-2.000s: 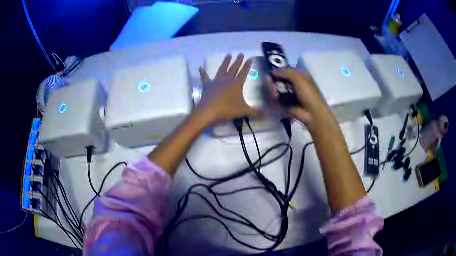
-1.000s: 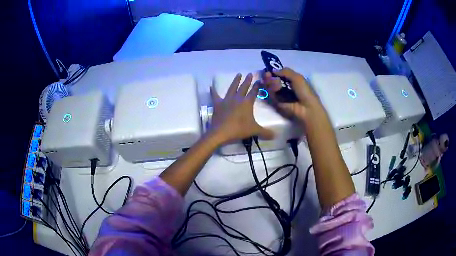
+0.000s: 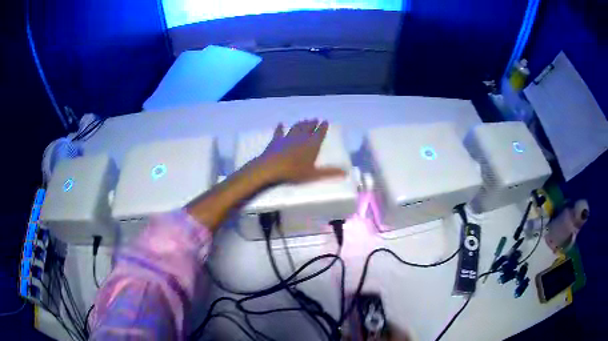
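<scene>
The middle white projector unit (image 3: 313, 200) stands in the row with two black plugs in its near side. My left hand (image 3: 300, 158) lies over its top with fingers spread, holding nothing and hiding the ring button. My right hand (image 3: 395, 335) is low at the bottom edge, blurred and mostly cut off. It holds a black remote control (image 3: 371, 317), also blurred, over the near part of the table. A pink-white glow shows on the table between the middle unit and the one to its right.
Other white units (image 3: 163, 176) with lit rings stand either side. Tangled black cables (image 3: 293, 288) lie in front. A second remote (image 3: 469, 256), small black plugs (image 3: 512, 270) and a phone (image 3: 556, 280) are at right. A socket strip (image 3: 32, 256) is at left, a clipboard (image 3: 567, 113) at far right.
My right hand has moved with the remote from above the middle unit down to the bottom edge. My left hand remains over the unit. The view has tilted up, showing a bright screen at the back.
</scene>
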